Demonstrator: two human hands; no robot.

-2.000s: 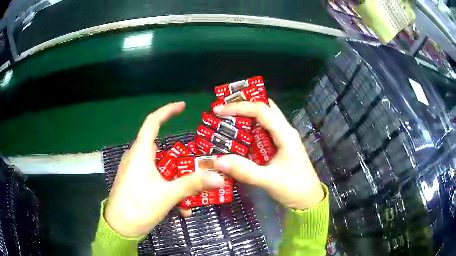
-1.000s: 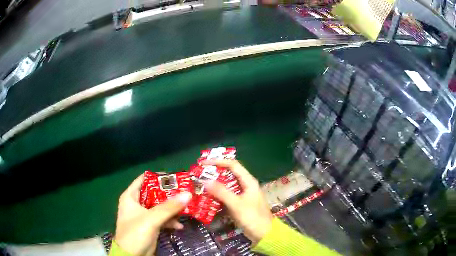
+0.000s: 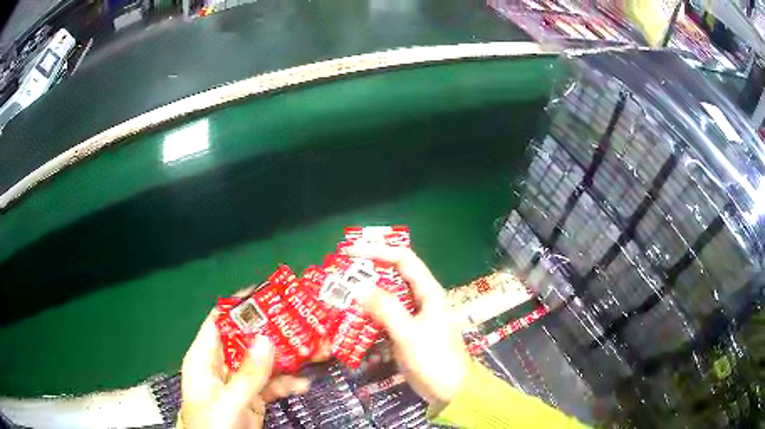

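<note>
A fanned handful of red circuit boards (image 3: 306, 323) with white marks is spread between my two hands. Small silver-framed metal parts show on several boards. My left hand (image 3: 231, 373) holds the left end, with its thumb on the red face. My right hand (image 3: 415, 323) holds the right end, with fingers over the top boards and the thumb near a metal part. Packed board rows (image 3: 310, 410), dark and ribbed, lie below the hands and are partly hidden by them.
A glossy green belt or worktop (image 3: 335, 184) with a pale edge strip (image 3: 277, 77) lies beyond the hands. A tall wrapped stack of filled trays (image 3: 621, 218) stands at the right. A white device (image 3: 38, 75) is at the upper left. Red-marked items lie at the top right.
The boards were overlapped closer to the camera, then held lower; now they are fanned out in a wider spread. Both hands still hold them. The view has shifted, showing more of the far side.
</note>
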